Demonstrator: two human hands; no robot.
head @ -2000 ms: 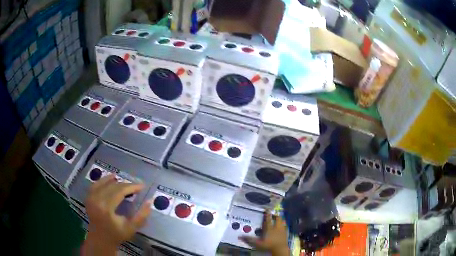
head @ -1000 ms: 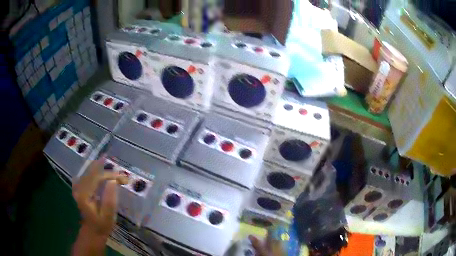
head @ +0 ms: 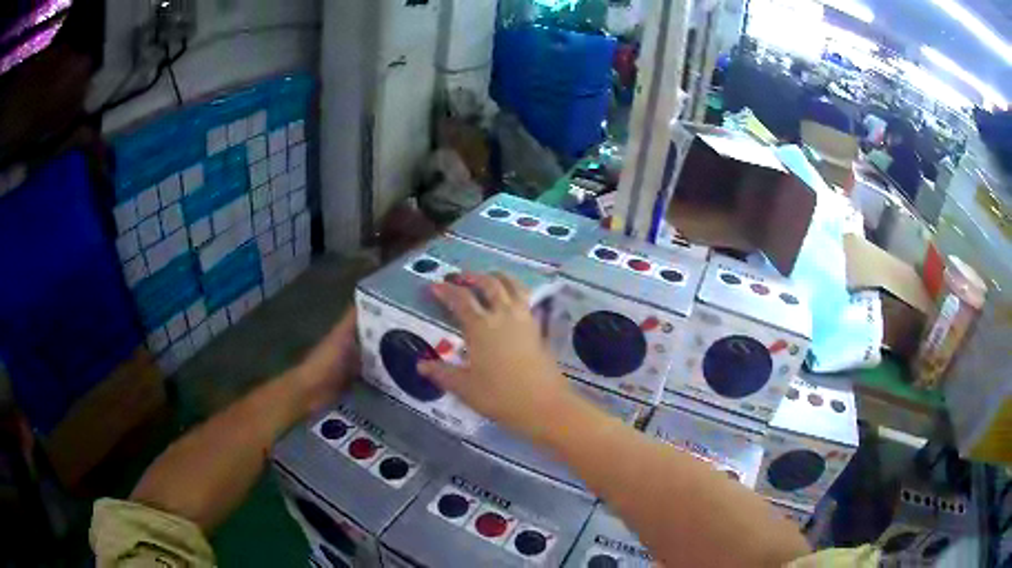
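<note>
A closed retail box point(head: 402, 291) with a silver-grey top and a white side with a big dark circle sits on the upper left of the box stack. My right hand point(head: 502, 353) is on it, fingers over the top and thumb against the printed front. My left hand point(head: 333, 353) is at the box's left side, its fingertips hidden. More closed boxes point(head: 614, 333) stand beside and behind it. A lower layer of closed boxes point(head: 488, 521) lies in front, partly covered by my right forearm.
Blue and white stacked packs point(head: 216, 222) stand at the left by a wall. A post point(head: 655, 122) rises behind the stack. An open brown carton point(head: 741, 200), light-blue plastic point(head: 832, 322) and a printed cup point(head: 951, 322) are at the right. A blue bin point(head: 552, 89) stands farther back.
The view has swung up and left. My right hand has moved from the low right side of the stack to the upper left box. My left hand has moved from a lower box to that box's side.
</note>
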